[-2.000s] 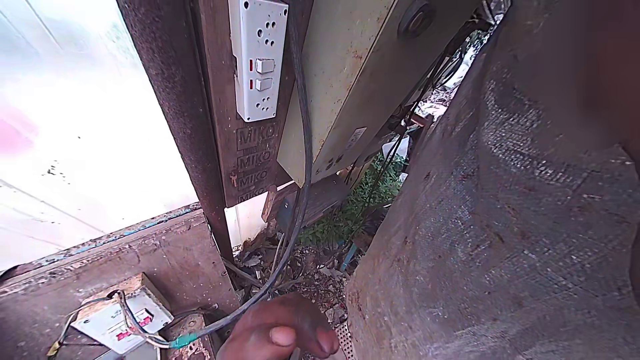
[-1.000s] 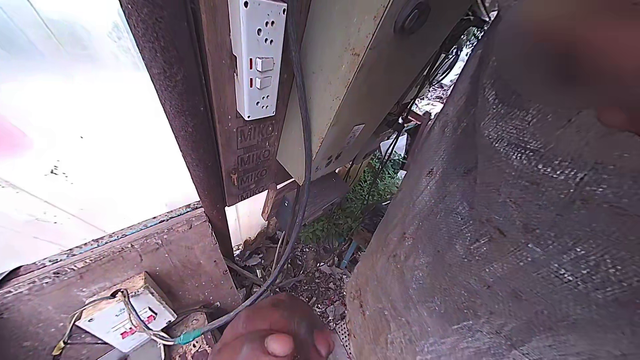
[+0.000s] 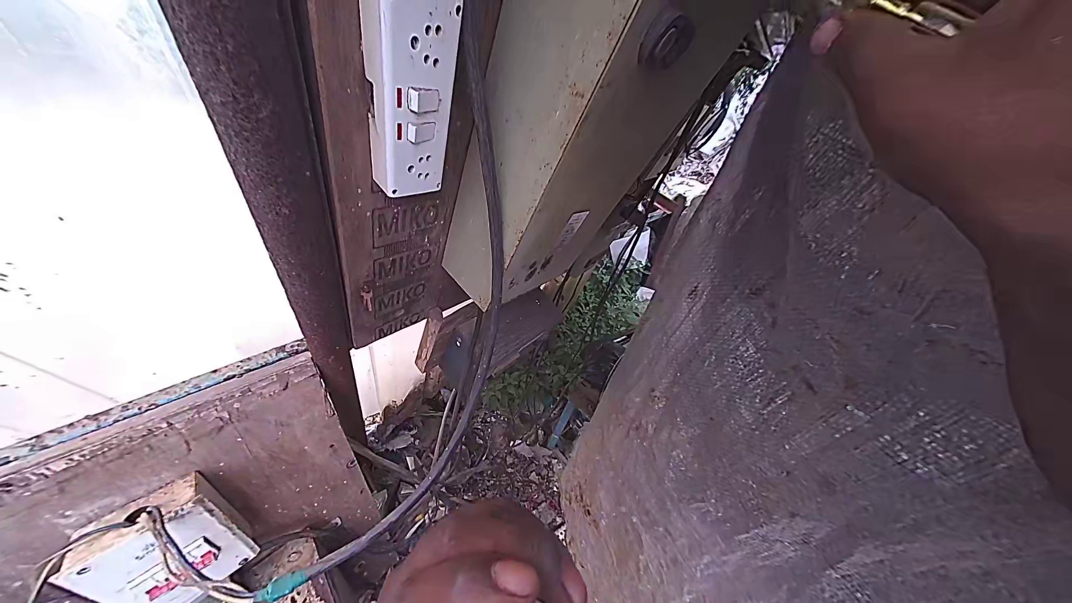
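My left hand (image 3: pixel 486 557) is at the bottom centre with its fingers curled in; whether anything lies inside the fist does not show. A dark cable (image 3: pixel 494 276) hangs down behind it and joins thinner wires at a green taped joint (image 3: pixel 280 584). At the upper right my right hand (image 3: pixel 896 67) has its fingertips at the top edge of a grey woven plastic sheet (image 3: pixel 779 352), which seems pinched there. Brassy metal (image 3: pixel 921 12) shows just above that hand.
A white socket and switch strip (image 3: pixel 414 109) is fixed to a wooden board beside a rusty post (image 3: pixel 260 167). A beige metal box (image 3: pixel 536 126) juts out at centre. A wired switch box (image 3: pixel 159 544) lies lower left. Debris and green plants (image 3: pixel 544 377) cover the ground.
The right hand has come further into view at the upper right and is now at the sheet's top edge. The left hand stays low at the bottom centre.
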